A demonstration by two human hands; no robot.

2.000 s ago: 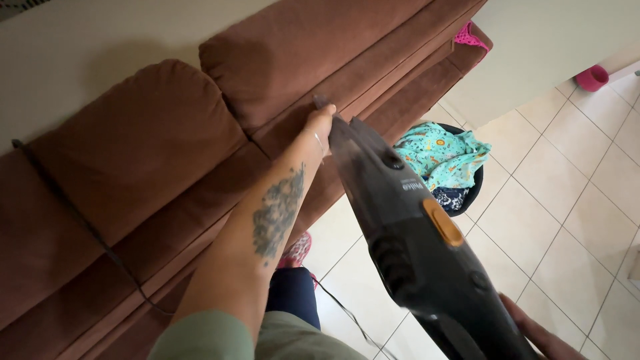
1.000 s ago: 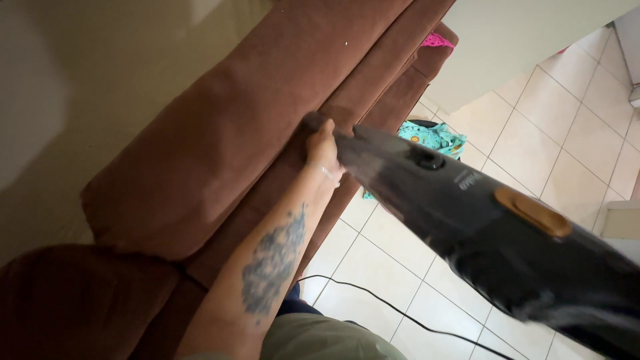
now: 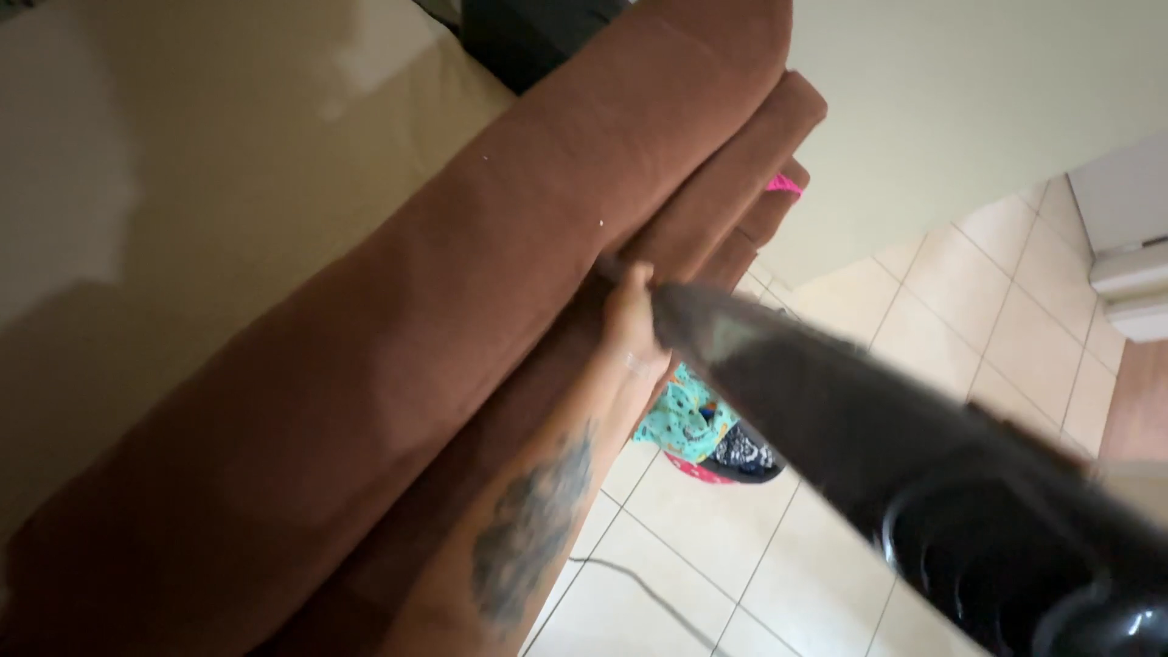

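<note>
A black handheld vacuum cleaner (image 3: 821, 392) slants across the right half of the view, its narrow front end beside my left hand (image 3: 632, 310). My left hand closes around a dark, narrow piece at that front end, which points into the crease between the back cushion and seat of the brown fabric sofa (image 3: 411, 265). Its fingers are mostly hidden behind the hand. Small pale specks lie on the cushion. My right hand is out of view, as is the cleaner's rear end.
A dark basket (image 3: 762, 474) with a turquoise patterned cloth (image 3: 689, 415) stands on the tiled floor (image 3: 693, 547) beyond the sofa. A cable (image 3: 639, 584) crosses the tiles. A pink item (image 3: 785, 185) lies at the sofa's far end, by a pale wall (image 3: 912, 119).
The vacuum cleaner has turned over, so its orange button no longer shows. My left hand stays at its front end, now farther along the sofa. The view has shifted strongly.
</note>
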